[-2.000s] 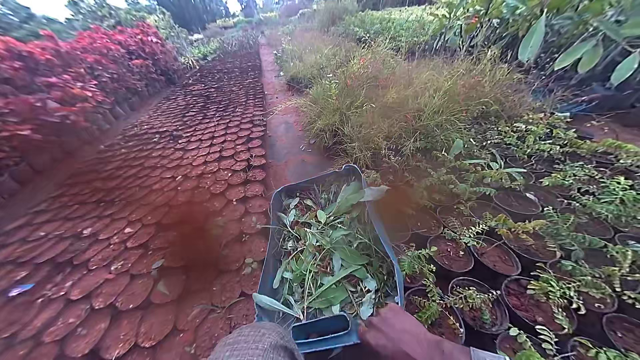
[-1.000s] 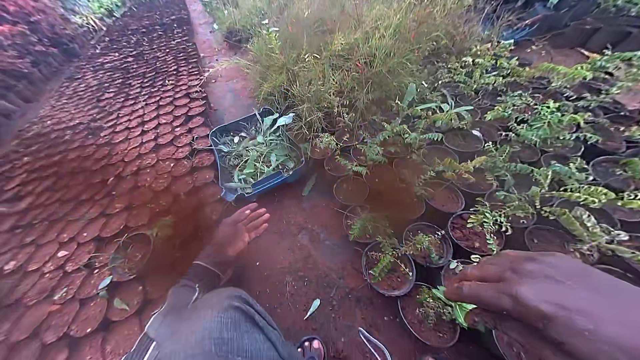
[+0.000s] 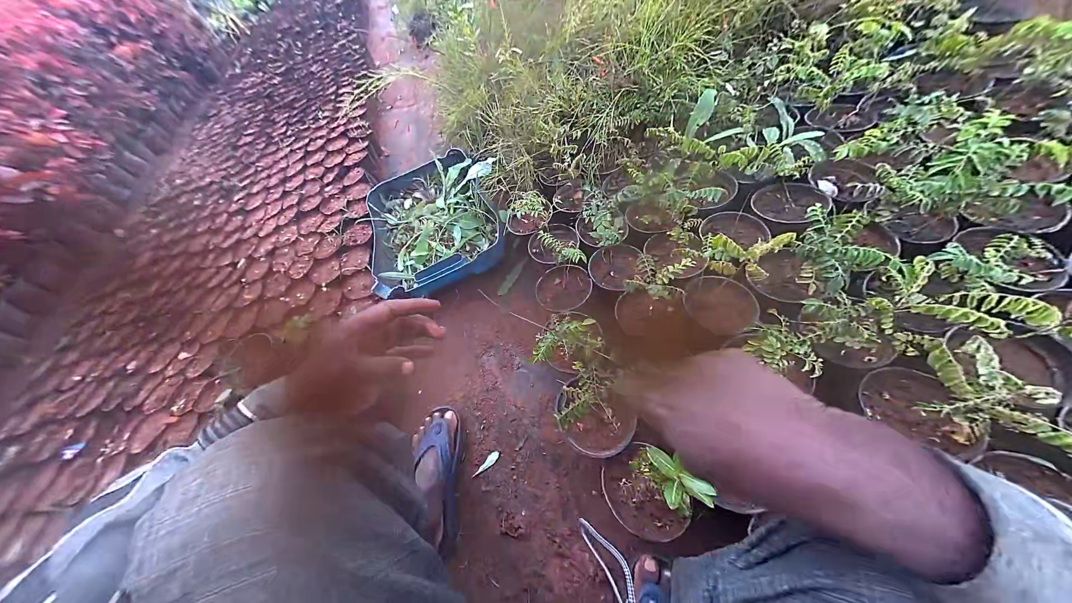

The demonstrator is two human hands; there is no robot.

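My left hand (image 3: pixel 368 347) is held over the soil path with its fingers apart and nothing in it. Just beyond it a blue plastic crate (image 3: pixel 444 272) stands on the ground, filled with pulled green weeds (image 3: pixel 435 218). My right forearm reaches over the potted seedlings; my right hand (image 3: pixel 670 377) is blurred among the pots, so its fingers and anything in them cannot be made out. Near it are a feathery-leaved seedling (image 3: pixel 590 398) in a round pot and, closer to me, a pot with a broad-leaved green plant (image 3: pixel 674 479).
Rows of round pots with seedlings (image 3: pixel 904 394) fill the right side. Tall grass (image 3: pixel 569 84) grows ahead. Tightly packed soil-filled pots (image 3: pixel 276 226) cover the left, beside red-leaved plants (image 3: pixel 67 109). My sandalled foot (image 3: pixel 440 469) and a loose leaf (image 3: pixel 486 463) are on the path.
Two seconds ago my right hand was at the crate's near end; one second ago the crate stood on the ground. My right hand has since moved from the near pots to those farther forward.
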